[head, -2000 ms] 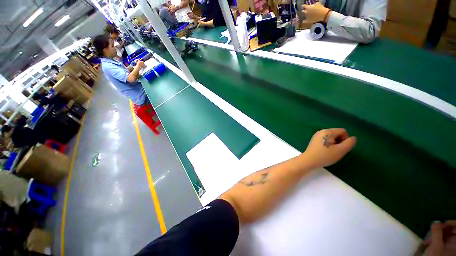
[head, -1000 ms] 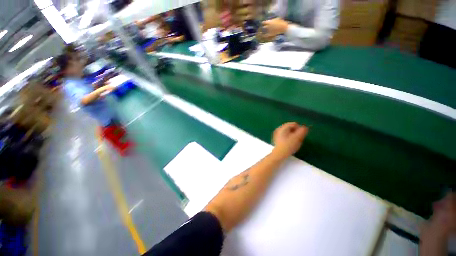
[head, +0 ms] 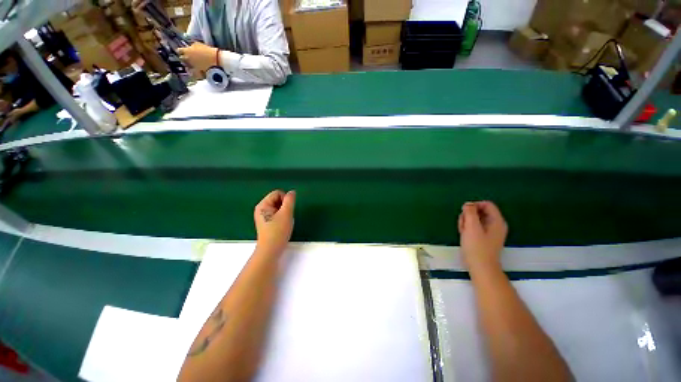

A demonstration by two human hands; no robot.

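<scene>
My left hand (head: 275, 216) is bare and held over the near side of the green conveyor belt (head: 373, 194), its fingers curled in, with nothing seen in it. My right hand (head: 483, 227) is also bare, at the belt's near edge farther right, fingers curled, with nothing seen in it. The white work mat (head: 351, 313) lies between and below my forearms. A smaller white sheet (head: 127, 347) lies at the left on the green bench.
Across the belt, a person (head: 246, 45) holds a dark hair dryer (head: 217, 77) above a white sheet (head: 216, 101). A dark object (head: 667, 276) sits at the right edge. A black bag-like item (head: 608, 89) stands by the far right post (head: 650, 78). Dark items lie on the belt's far left.
The view has swung right and levelled. My right hand has come fully into view over the belt's edge. My left hand stays over the belt, now left of centre. The aisle has left the view.
</scene>
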